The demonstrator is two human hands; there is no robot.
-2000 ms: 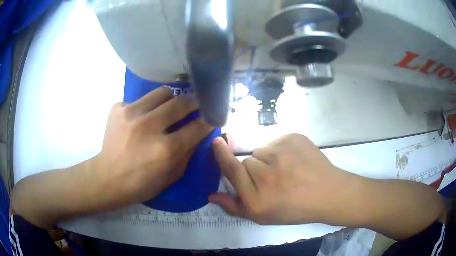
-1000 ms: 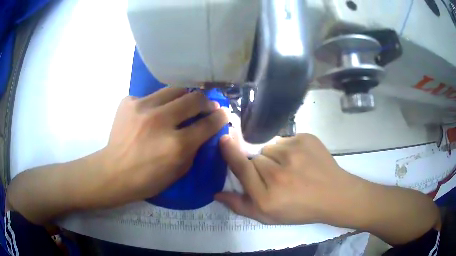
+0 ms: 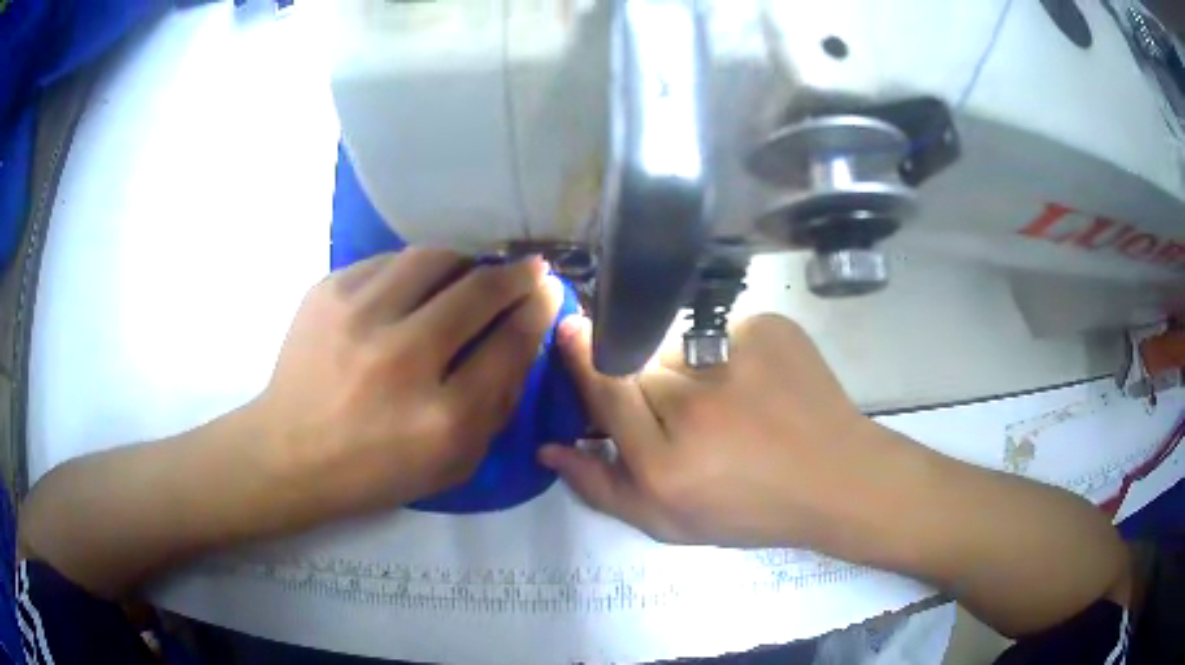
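A royal blue fabric panel (image 3: pixel 520 448) lies on the white tabletop under the sewing machine head (image 3: pixel 442 117), its rounded end towards me. My left hand (image 3: pixel 403 364) lies flat on the panel, fingertips beside the bright glare at the needle area. My right hand (image 3: pixel 728 429) is at the panel's right edge, its index fingertip on the edge near the glare and its thumb by the rounded end. The needle and presser foot are mostly hidden by the fingers, glare and shiny metal bar (image 3: pixel 656 182). No printed logo is visible.
A thread tension knob (image 3: pixel 845 195) and red lettering (image 3: pixel 1098 237) are on the machine head. A printed ruler (image 3: pixel 455 585) runs along the table's front edge. Blue fabric (image 3: pixel 65 52) is heaped at the upper left. A clear plastic bag (image 3: pixel 897 639) hangs below the table. A red strand is at right.
The blue panel has moved away from me, its rounded end now farther from the ruler. Both hands have shifted slightly forward with it. The camera view has also shifted.
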